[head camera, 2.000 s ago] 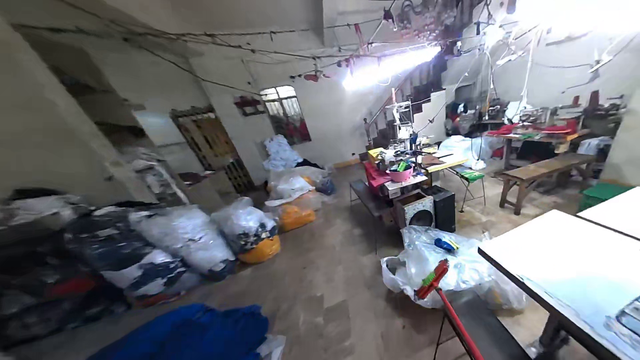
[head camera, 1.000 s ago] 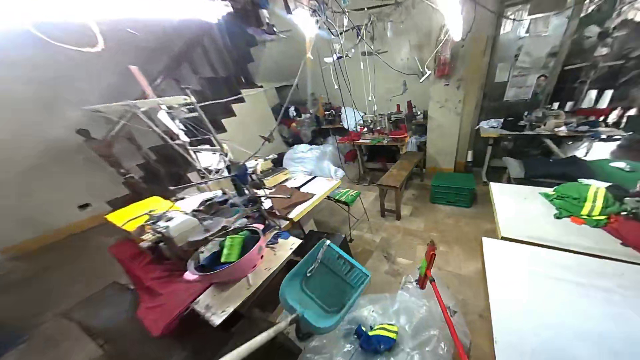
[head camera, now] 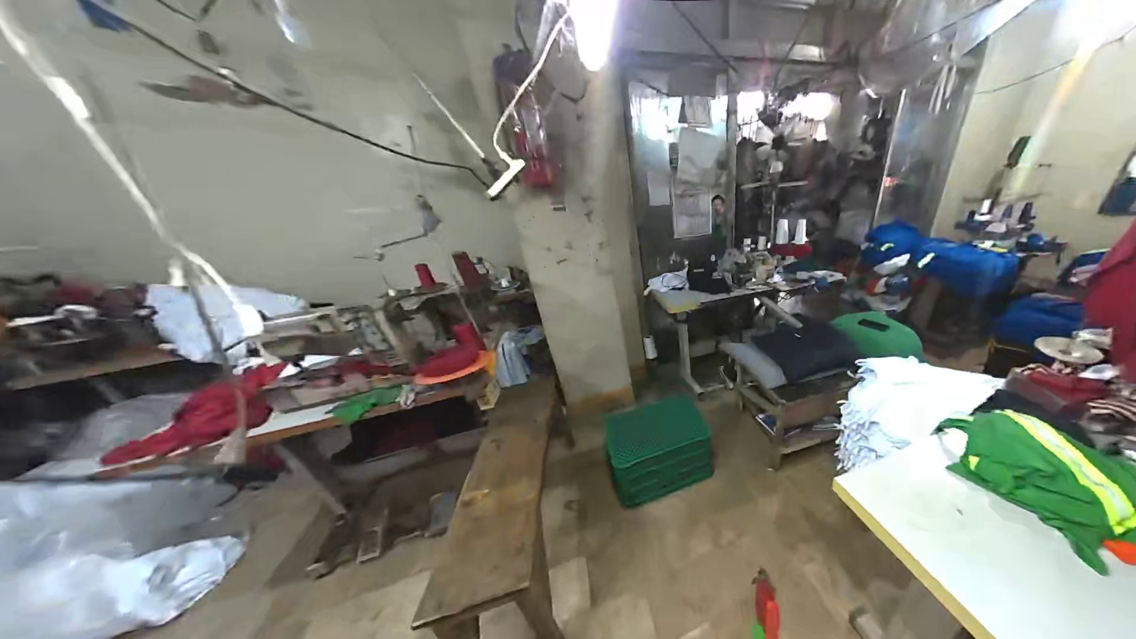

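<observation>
Neither of my hands shows in the head view. A wooden bench [head camera: 501,497] stands near the middle, with a green plastic crate [head camera: 659,451] on the floor to its right. Red cloth [head camera: 213,413] lies on a sewing table [head camera: 311,417] to the left. On the white-topped table [head camera: 967,532] at the right rests a green garment with a reflective stripe [head camera: 1038,470], beside a pile of white cloth [head camera: 914,404]. The tip of a red and green object [head camera: 765,608] rises at the bottom edge.
A concrete pillar [head camera: 572,275] stands behind the bench. Dark and green cushions lie on a low wooden stand [head camera: 781,413]. Blue garments [head camera: 967,264] are heaped at the back right. A clear plastic bag [head camera: 98,550] fills the lower left. A white cable [head camera: 133,186] hangs at the left.
The view has swung far to the right and closer to the bench and crate. The teal dustpan and pink basin seen a second ago are out of view.
</observation>
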